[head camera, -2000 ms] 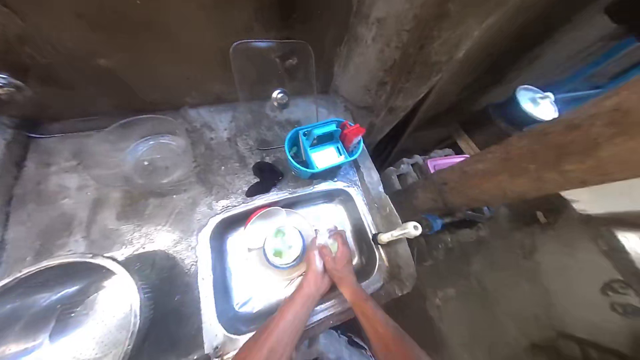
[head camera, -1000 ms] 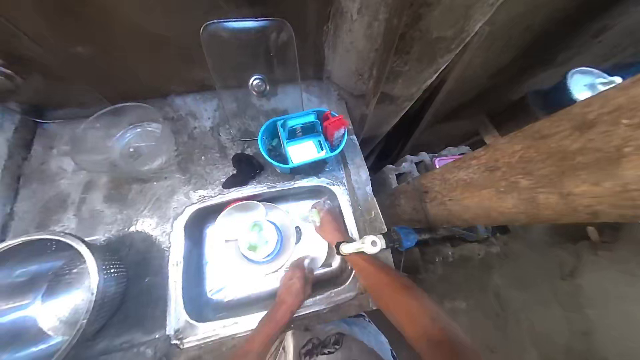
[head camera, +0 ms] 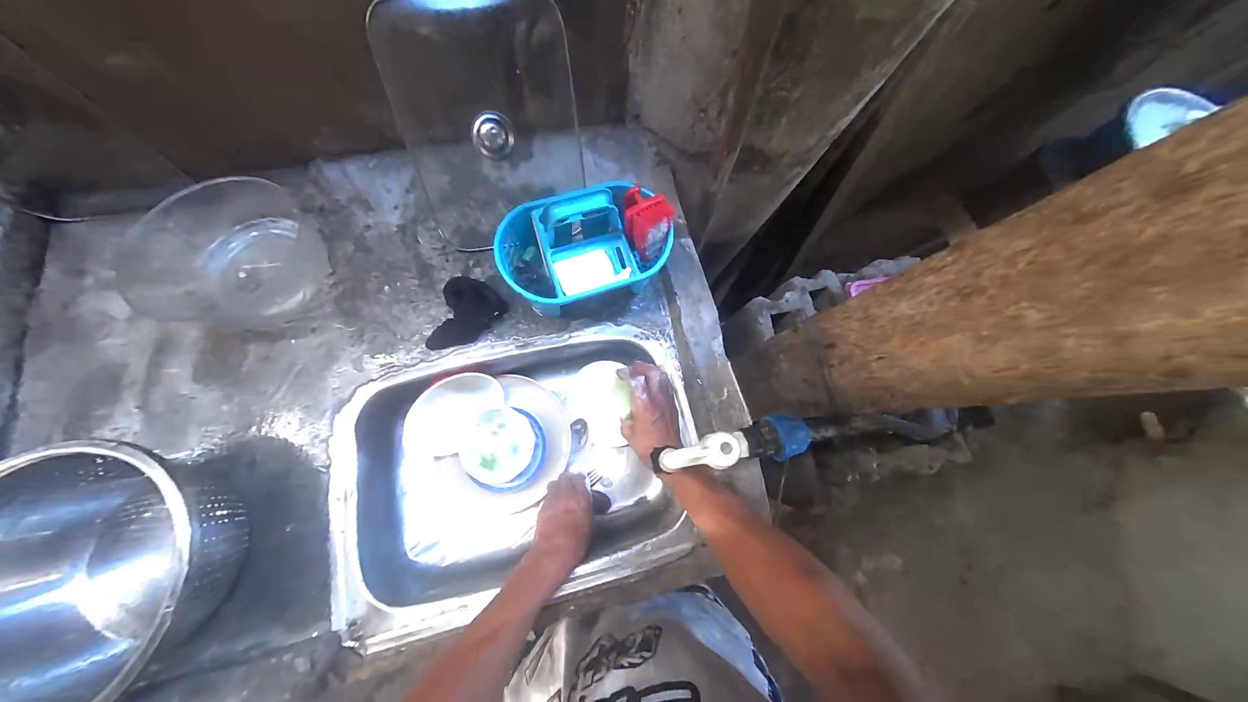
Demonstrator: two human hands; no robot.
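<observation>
Both hands are down in a stainless steel sink [head camera: 375,575]. My right hand [head camera: 651,414], under the white plastic tap [head camera: 715,451], holds a pale green sponge-like item [head camera: 623,392] against a white plate or dish [head camera: 597,390]. At the sink's near side, my left hand [head camera: 565,512] is beside a fork and a dark-handled utensil; its fingertips are partly hidden and what they grip is unclear. White bowls [head camera: 456,414] and a blue-rimmed dish with a green pattern [head camera: 502,447] are stacked at the left of the basin.
Behind the sink are a turquoise caddy [head camera: 546,292] holding a red brush-like item, a black cloth [head camera: 470,310] and a leaning clear lid [head camera: 478,68]. A clear basin [head camera: 224,249] and a large perforated metal pot [head camera: 214,526] stand left. A wooden pole [head camera: 1033,292] crosses at right.
My hands were together at the right of the sink two seconds ago; now they are apart, the left one nearer the front edge and the right one under the tap. The view has moved closer.
</observation>
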